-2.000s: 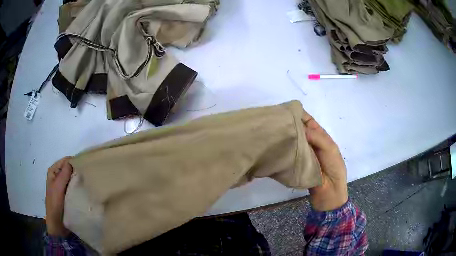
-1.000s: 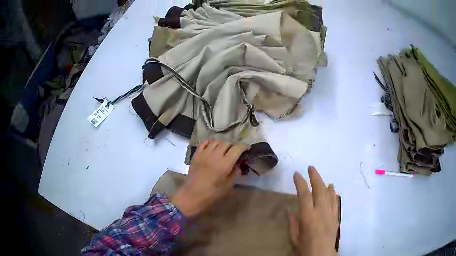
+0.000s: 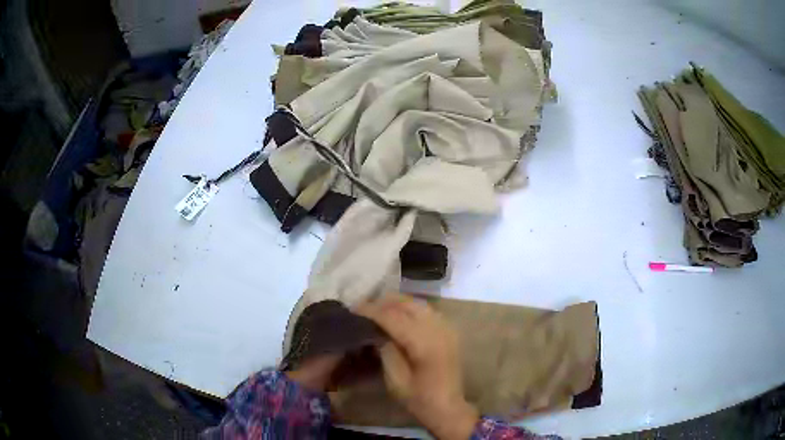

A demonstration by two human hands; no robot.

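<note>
A beige sleeve [image 3: 353,249], wrong side out, stretches from the bundle toward me, its dark brown cuff [image 3: 331,331] at my hands. My left hand [image 3: 317,371] is at the cuff opening, its fingers hidden inside or behind the cuff. My right hand [image 3: 422,361], blurred, is on the cuff's right side; its fingertips hold the edge. Below and right of my hands a khaki sleeve [image 3: 525,352] lies flat at the near table edge. The sleeve bundle [image 3: 430,94] is fanned out beyond, with a striped tie [image 3: 331,159] across it.
A white ticket [image 3: 196,199] is on the tie's left end. At right lie narrow khaki pieces [image 3: 710,172] and olive pieces [image 3: 740,129]. A pink-capped marker [image 3: 682,267] lies below them on the white table [image 3: 198,292]. Cloth [image 3: 95,206] is piled beyond the table's left edge.
The sleeve I held stretched out now lies flat at the near edge. Both hands have come together at the cuff of another sleeve, which has been pulled from the bundle toward me.
</note>
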